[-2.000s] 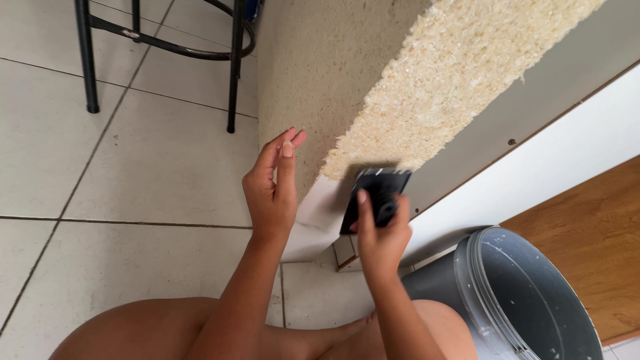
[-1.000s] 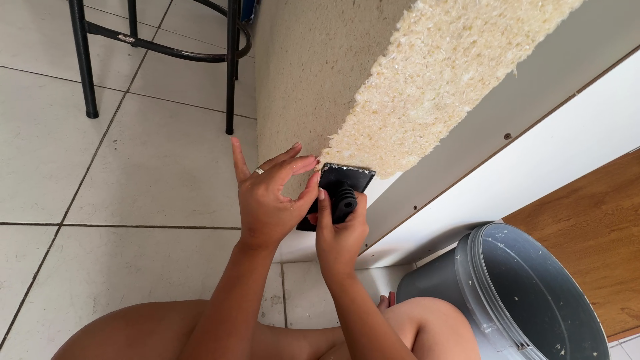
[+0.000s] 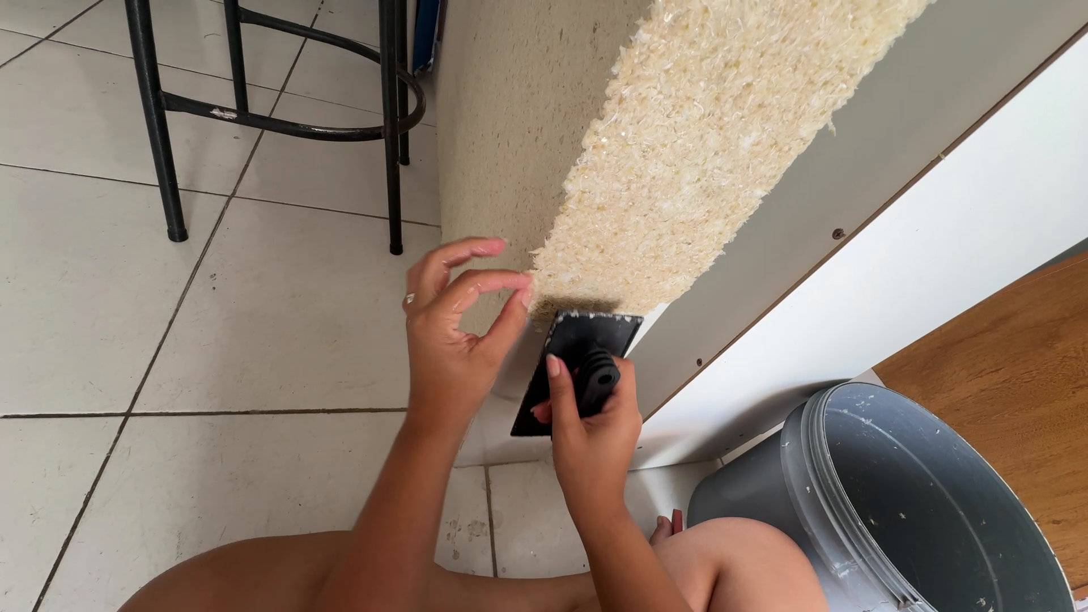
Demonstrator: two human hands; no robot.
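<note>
My right hand (image 3: 595,416) grips the handle of a black plastic trowel (image 3: 565,340), whose flat plate lies against the narrow end face of a wall or counter, at the lower edge of a coarse cream-coloured textured coating (image 3: 671,161). Pale bits cling to the trowel's rim. My left hand (image 3: 463,323), with a ring on one finger, is at the left edge of that coating; thumb and index fingertips meet there, the other fingers raised. Whether a bit of coating is between the fingertips cannot be told. Left of the coating runs a smoother beige speckled surface (image 3: 510,127).
A grey plastic bucket (image 3: 816,476) with splashes on it stands at the lower right, beside a wood-grain panel (image 3: 1003,382). A black metal stool (image 3: 272,127) is at the upper left on white floor tiles (image 3: 280,323). A grey and white panel (image 3: 816,280) borders the coating.
Two seconds ago my left hand was off the coating, with its fingers raised; it has come to the coating's edge. The trowel moved left and down, then slightly right again.
</note>
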